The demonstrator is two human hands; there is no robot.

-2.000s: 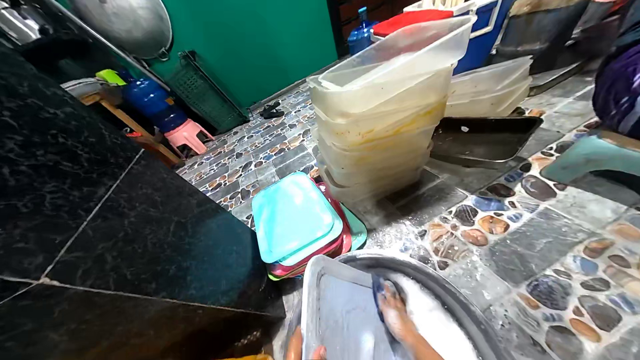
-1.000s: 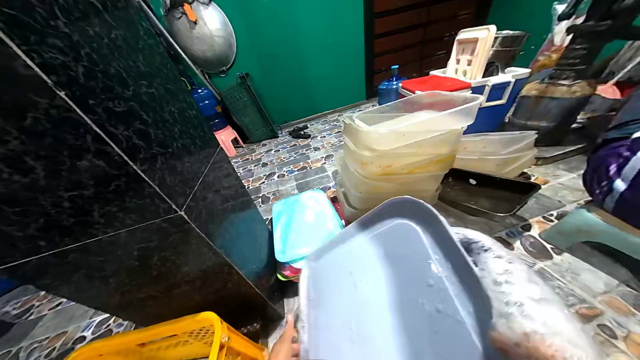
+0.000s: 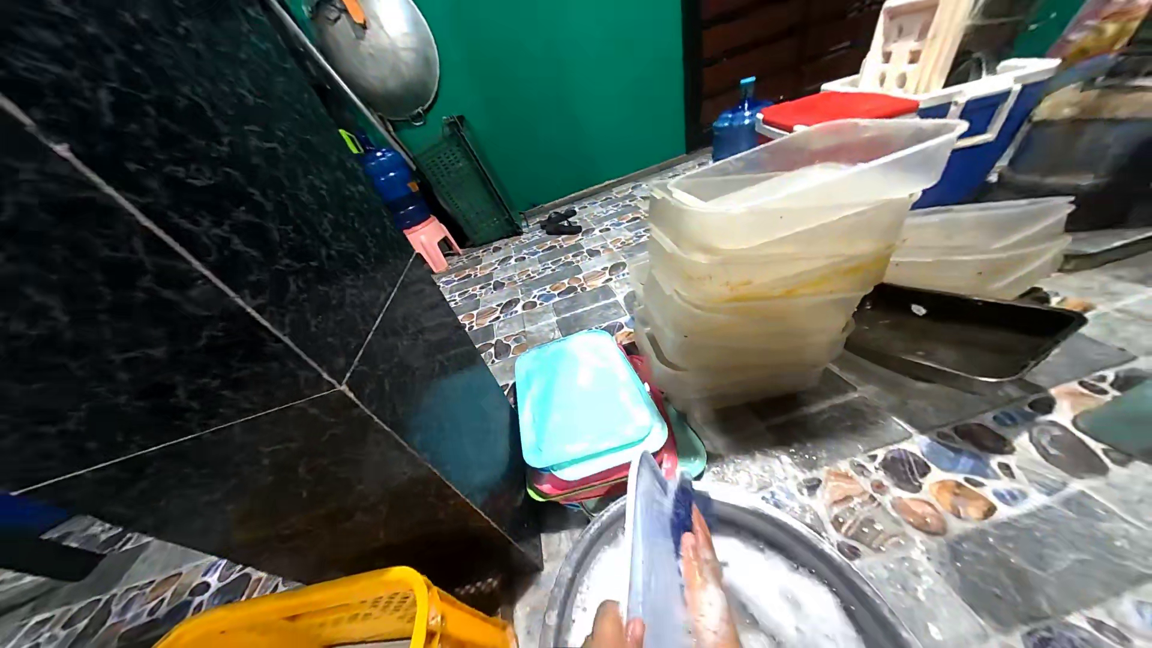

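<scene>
A grey plastic lid (image 3: 652,549) stands nearly on edge over a round grey basin (image 3: 864,585) of white suds. My left hand (image 3: 614,627) grips the lid's lower left side near the bottom of the view. Against its right face lies my right hand (image 3: 706,580), wet and foamy, pressing a dark blue scrubbing pad (image 3: 682,513) to it. Just behind the basin sits a stack of lids, a turquoise one (image 3: 585,400) on top and red and green ones under it.
Nested translucent plastic tubs (image 3: 765,270) rise behind the basin, with a black tray (image 3: 967,333) to their right. A yellow plastic crate (image 3: 342,612) is at lower left, beside the black tiled wall (image 3: 225,360). Farther back are a blue cooler (image 3: 976,135) and a pink stool (image 3: 432,241).
The grey lid, earlier tilted with its broad face showing, is now turned nearly edge-on over the basin. My right hand has moved from the right of the lid onto its face.
</scene>
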